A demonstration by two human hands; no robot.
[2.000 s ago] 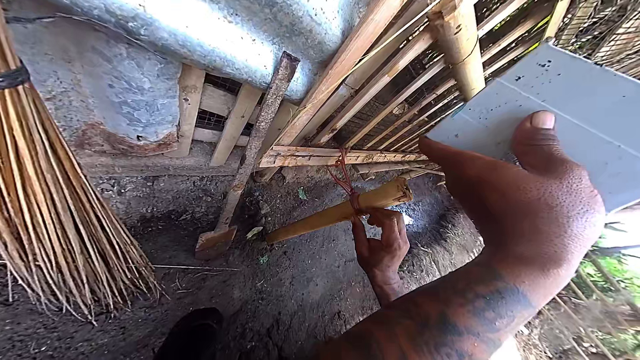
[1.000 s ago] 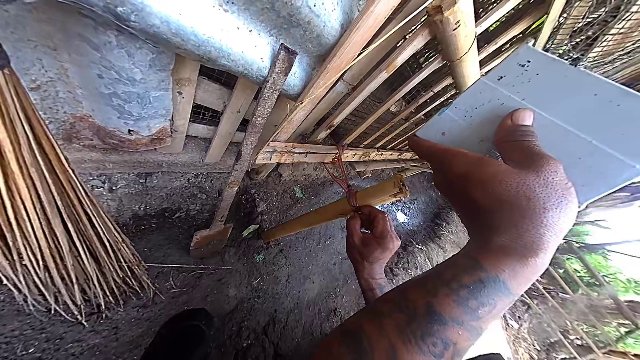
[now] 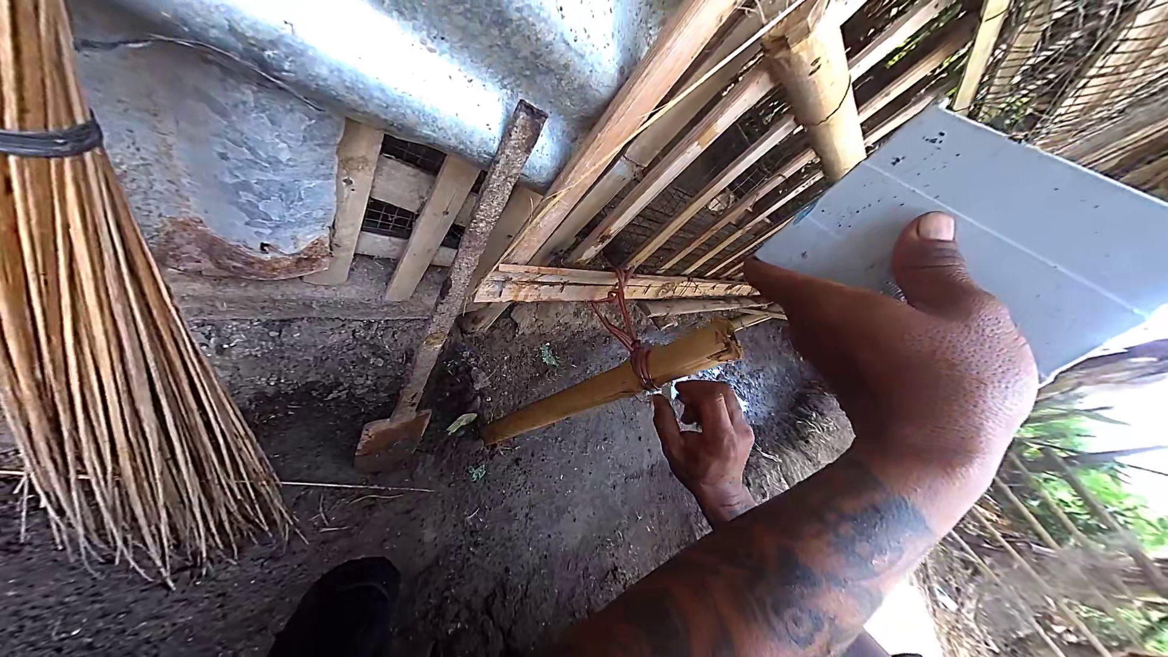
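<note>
My left hand (image 3: 922, 347), on a tattooed forearm that crosses the view, grips a thin grey panel (image 3: 1022, 228), thumb on its near face. Lower down, my right hand (image 3: 707, 433) has curled fingers at the underside of a bamboo piece (image 3: 593, 392), beside a reddish cord (image 3: 641, 363) wound around it. Whether the fingertips pinch the cord cannot be told. The cord runs from the bamboo up to a wooden rail (image 3: 584, 287) of the slatted frame. The bamboo lies slanted in the view, its cut end towards the right.
A stick broom (image 3: 119, 365) stands at left. Beside it, a rusty long-handled tool (image 3: 470, 246) leans on the corrugated metal sheet (image 3: 401, 64). Wooden slats (image 3: 680, 160), a bamboo post (image 3: 821, 100) and wire mesh are above. A dark shoe (image 3: 342, 607) rests on the dirt floor.
My right hand has moved slightly down from the bamboo, with its fingers now at the lower edge. My left hand stays on the panel, which sits a little lower in view.
</note>
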